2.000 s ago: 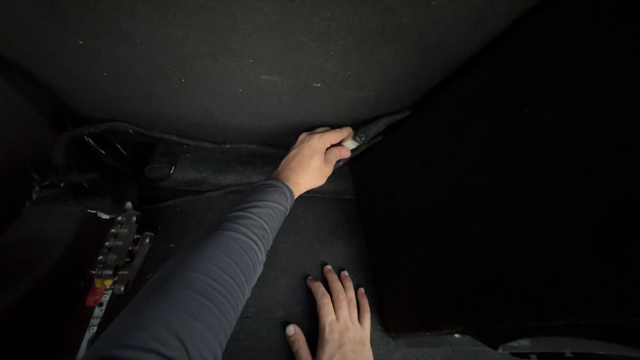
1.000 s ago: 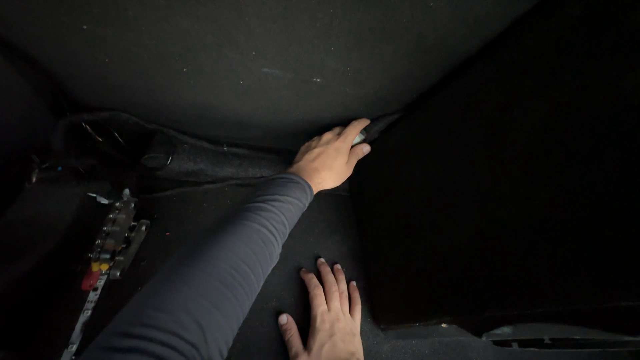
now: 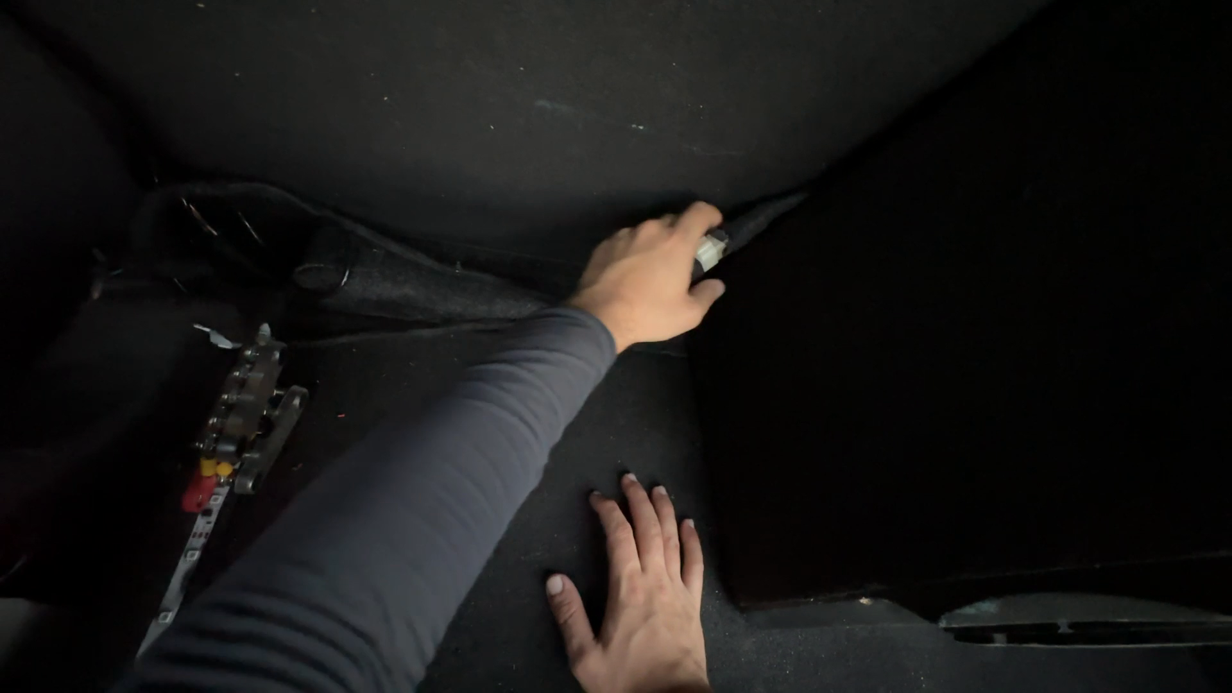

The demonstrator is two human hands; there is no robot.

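My left hand (image 3: 650, 274), at the end of a dark grey sleeve, reaches to the fold where a dark carpeted panel meets the floor. Its thumb and fingers are around a small pale piece (image 3: 710, 252), perhaps a connector; the fingers hide part of it. A dark fabric-like strip (image 3: 765, 219) runs from there to the upper right. Lower down, my right hand (image 3: 645, 597) lies palm down on the dark carpet (image 3: 510, 587), fingers spread, with nothing in it.
At the left lies a metal hinge-like assembly (image 3: 250, 409) with red and yellow parts and a pale strip (image 3: 188, 568). Behind it are loose wires (image 3: 221, 217) and a rolled dark lining (image 3: 414, 279). A large black panel (image 3: 962, 385) bounds the right side.
The pale piece shows more between my left thumb and fingers than a second ago. My right hand stays flat on the carpet.
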